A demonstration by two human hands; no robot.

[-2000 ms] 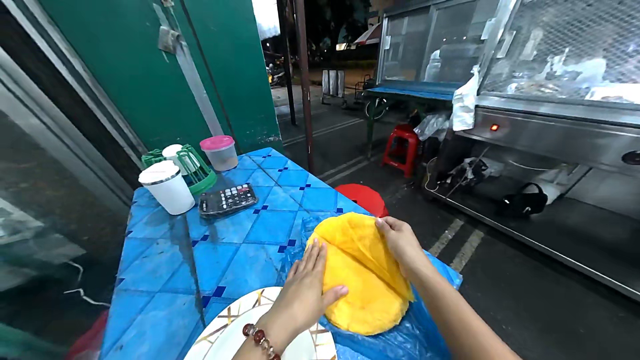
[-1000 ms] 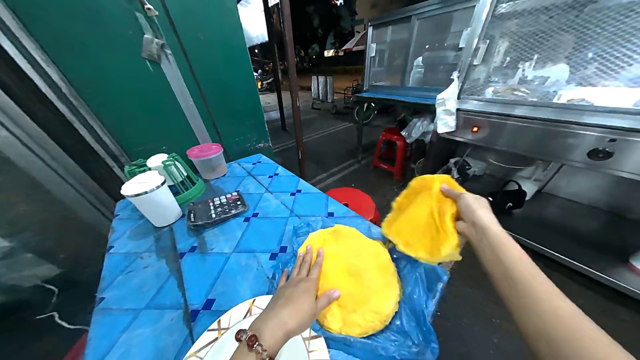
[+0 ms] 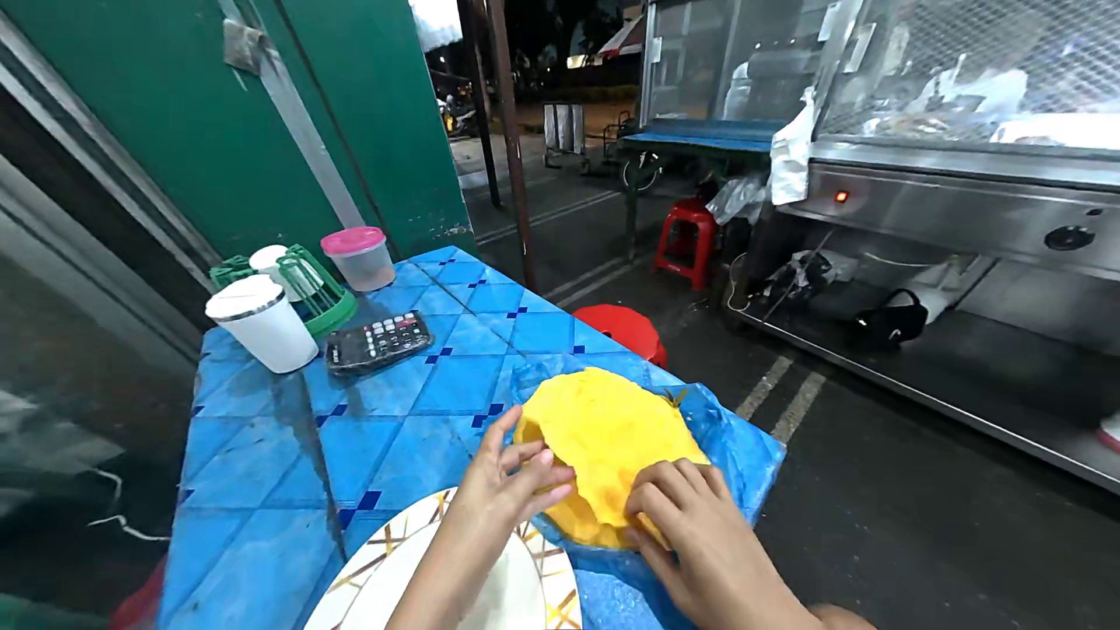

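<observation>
Round, flat yellow sheets, like thin flatbreads (image 3: 612, 429), lie stacked on a crumpled blue plastic bag (image 3: 726, 446) at the table's right edge. My left hand (image 3: 516, 481) touches the stack's left side, thumb and fingers near the raised edge of the top sheet. At the lower right of the stack, my right hand (image 3: 691, 534) has its fingers curled around the sheet's edge. A white plate with a gold and brown line pattern (image 3: 367, 560) lies beneath my left forearm, beside the bag.
The blue tiled-pattern table (image 3: 254, 472) holds a white cup (image 3: 262, 324), a calculator in plastic (image 3: 379, 342), a green rack (image 3: 332, 306) and a pink-lidded tub (image 3: 359, 258). Red stools (image 3: 623, 332) stand beyond its right edge. A steel food cart (image 3: 945, 210) is at right.
My right hand has come back left from beyond the stack, where it held a yellow sheet up in the air. My left hand no longer lies flat on the stack; its fingers are at the left edge.
</observation>
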